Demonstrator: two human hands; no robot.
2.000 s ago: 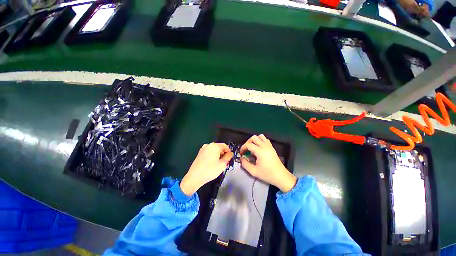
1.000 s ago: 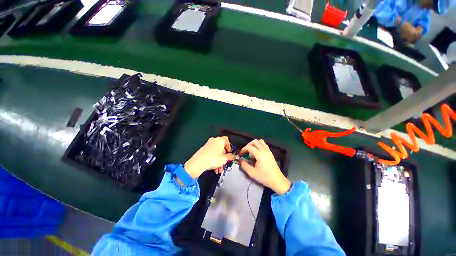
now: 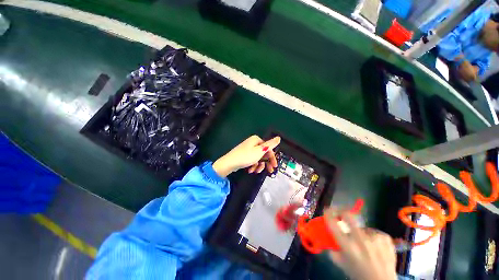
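Note:
An open-backed tablet [image 3: 275,210] lies tilted in its black foam tray [image 3: 324,188] in front of me, with a green-patched mainboard [image 3: 296,168] at its top end. My left hand [image 3: 253,155] is at the tablet's upper left corner, fingers bent, with a tiny red bit at a fingertip; whether it pinches a part is hidden. My right hand [image 3: 365,249], blurred, holds the red-orange air blow gun [image 3: 319,234] over the tablet's lower right side. The gun's nozzle is too blurred to make out.
A parts tray heaped with black and silver strips [image 3: 158,112] lies at left, a small black block [image 3: 99,85] beyond it. The coiled orange hose [image 3: 437,205] crosses another tablet [image 3: 425,240] at right. A metal post [image 3: 459,146] stands there. Tablets sit on the conveyor; a person works at upper right.
My right hand has left the mainboard and taken the air gun from the bench, bringing it over the tablet. My left hand stays near the top end. The view has turned and shifted.

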